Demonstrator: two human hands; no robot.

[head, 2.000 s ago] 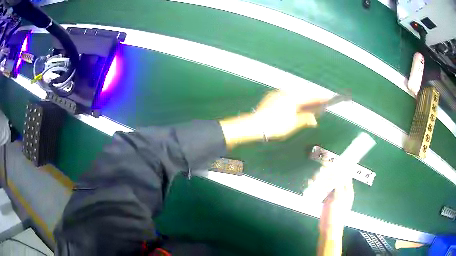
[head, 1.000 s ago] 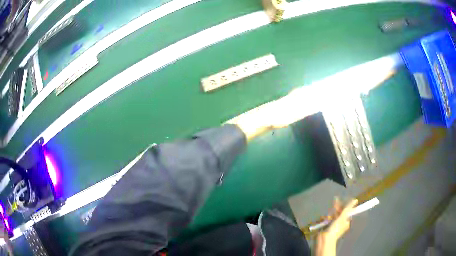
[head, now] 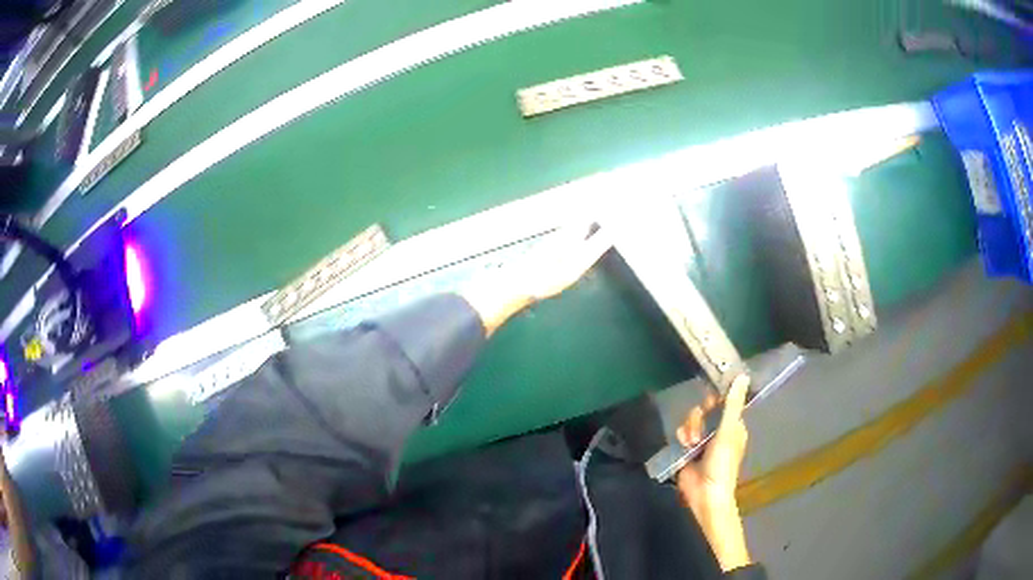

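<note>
My left hand (head: 566, 266) is at the centre, its fingers closed at the upper end of a long studded metal bar (head: 680, 306). The bar slants down to the right. My right hand (head: 716, 453) is at the lower right and holds a slim grey-white strip (head: 770, 387) crosswise. Its fingertips are at the lower end of the long bar; whether they grip it I cannot tell. Stacked bars (head: 844, 278) with studded faces and a dark side stand to the right. Glare washes out the bars' upper parts.
Studded bars lie on the green belt (head: 600, 86), across the pale rail (head: 329, 272) and near my left sleeve (head: 236, 368). A blue bin (head: 1002, 170) is at the right edge. A black unit with violet glow (head: 85, 300) and another stack (head: 85, 453) are at left.
My left hand has drawn back left from near the blue bin and stack, now with a long bar. The stack shows fewer bars. My right hand has moved slightly up and left with the strip.
</note>
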